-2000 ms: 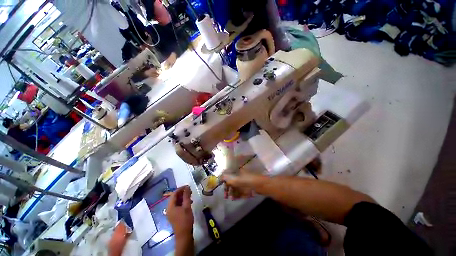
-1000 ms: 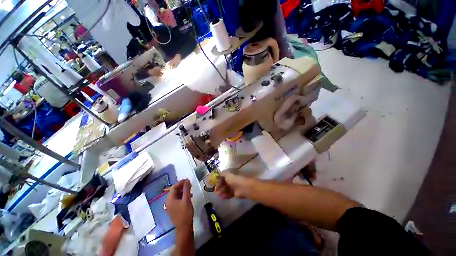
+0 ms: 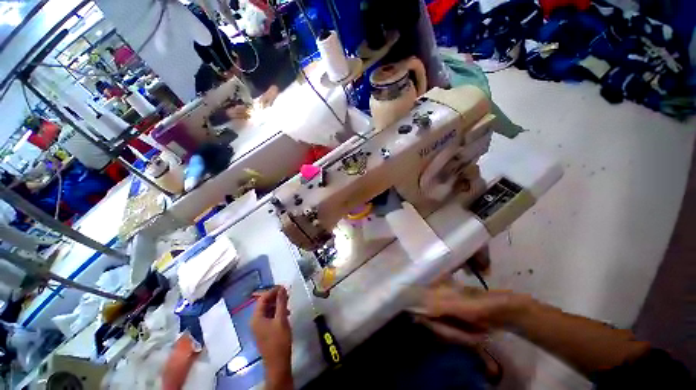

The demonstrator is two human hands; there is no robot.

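Note:
The cream sewing machine stands before me, its lamp lighting the needle area. A small yellow piece is below the needle area. My left hand is over the edge of the blue-grey panel, thumb and fingers close together; a thin red item lies beside the fingertips, and I cannot tell whether they hold anything. My right hand is blurred at the table's front edge, right of the needle area; its fingers point left and its grip is unclear. A black-and-yellow screwdriver lies between my hands.
White pieces and a white rectangle lie on the panel. An orange-pink item is among scraps at left. A thread cone stands behind the machine. Another person's hands are at a machine behind. Garments are heaped on the floor.
My right hand has drawn back from the needle area to the right and down to the table's front edge. My left hand has stayed near the panel with little movement.

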